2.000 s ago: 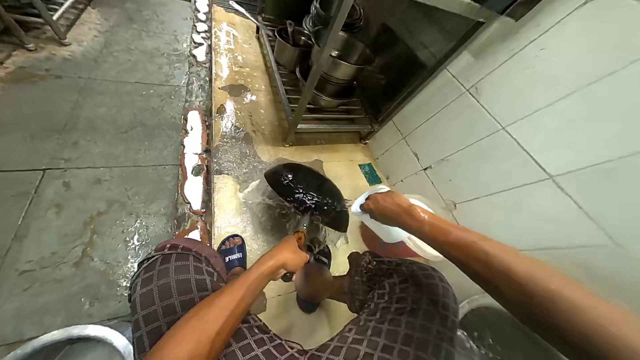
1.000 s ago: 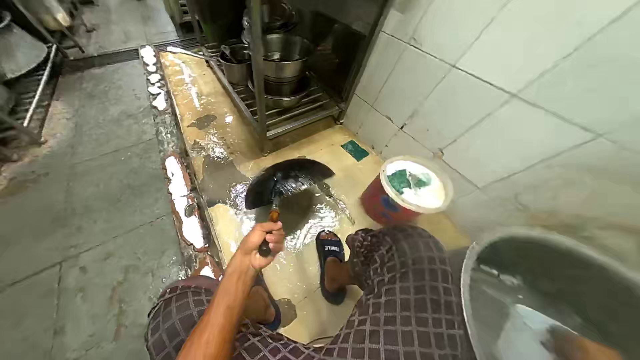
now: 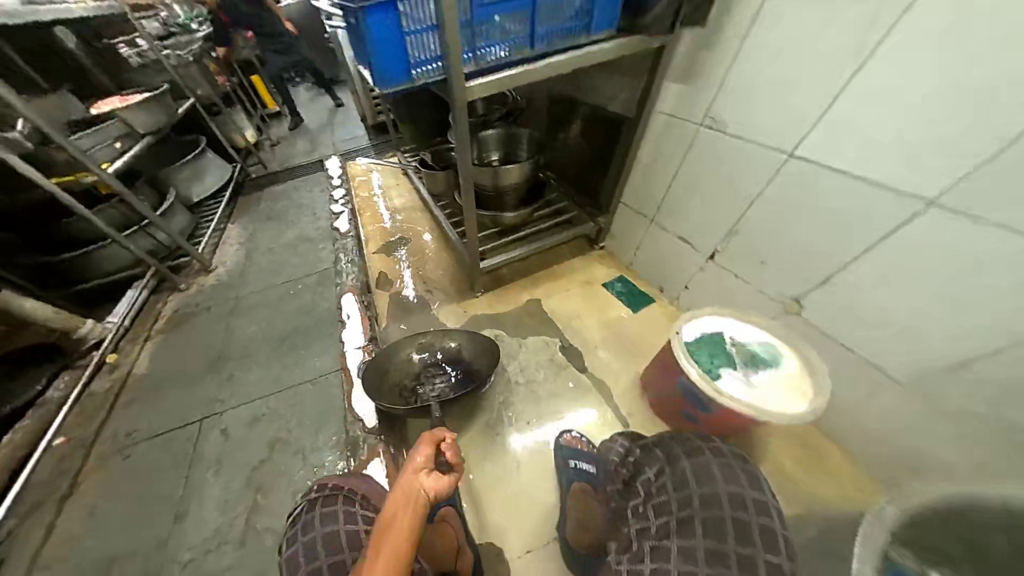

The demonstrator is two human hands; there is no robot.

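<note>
My left hand (image 3: 436, 464) is closed around the handle of a dark metal wok (image 3: 432, 368), low over the wet floor just left of centre. The wok's inside faces up, wet and shiny, and its left rim is beside the white-patched floor ledge. My right hand is out of the frame. To the right stands a red bucket (image 3: 696, 404) with a white rim, holding white suds and a green scouring pad (image 3: 710, 356). A large metal vessel (image 3: 944, 528) is partly visible at the lower right.
Ahead, a metal rack (image 3: 472, 160) holds steel pots (image 3: 504, 164) and a blue plastic crate (image 3: 512, 36). A green patch (image 3: 629, 294) lies on the floor near the tiled wall (image 3: 840, 160). Racks of large pans (image 3: 120, 232) line the left; another person (image 3: 276, 48) stands far back.
The wok has gone from tilted, water running off it, to inside up and further left. My right hand, last seen in the metal vessel, has left the view. The view has tipped up.
</note>
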